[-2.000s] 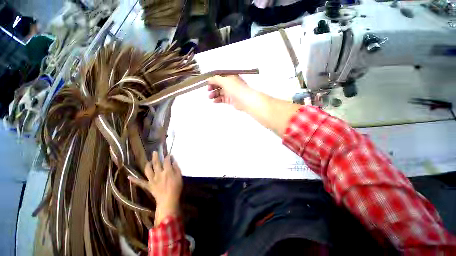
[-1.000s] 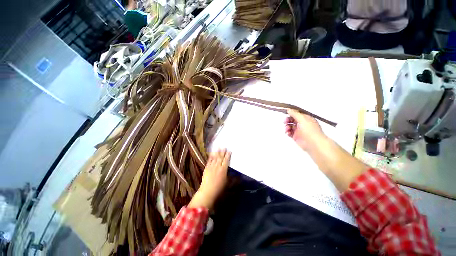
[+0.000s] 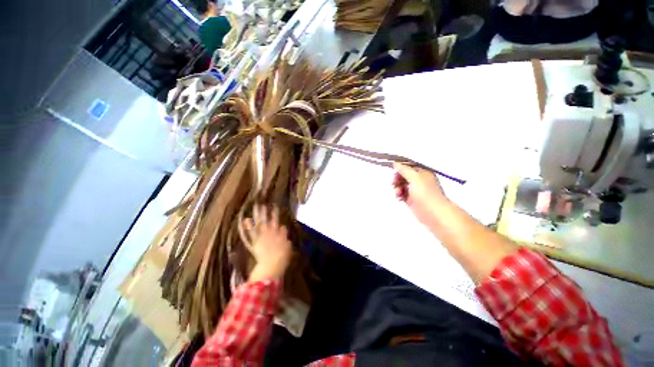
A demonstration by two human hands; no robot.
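A large tied bundle of brown straps [image 3: 219,193], some with a white line, lies at the left of the white table. One strap [image 3: 358,153] reaches from the bundle to the right across the table. My right hand [image 3: 416,188] holds this strap near its free end. My left hand [image 3: 267,240] is on the hanging straps of the bundle with its fingers spread. It is slightly blurred, and whether its fingers grip a strap cannot be told.
The white sewing machine head [image 3: 584,143] stands at the right, with its needle area low beside my right forearm. Another brown strap [image 3: 539,86] lies behind it. Brown pieces [image 3: 362,14] are stacked at the back. A person in green [image 3: 214,32] is far left.
My left hand has moved from the table edge left onto the hanging straps. My right hand still holds the strap, its free end slightly further left. The view has turned left since the first frame.
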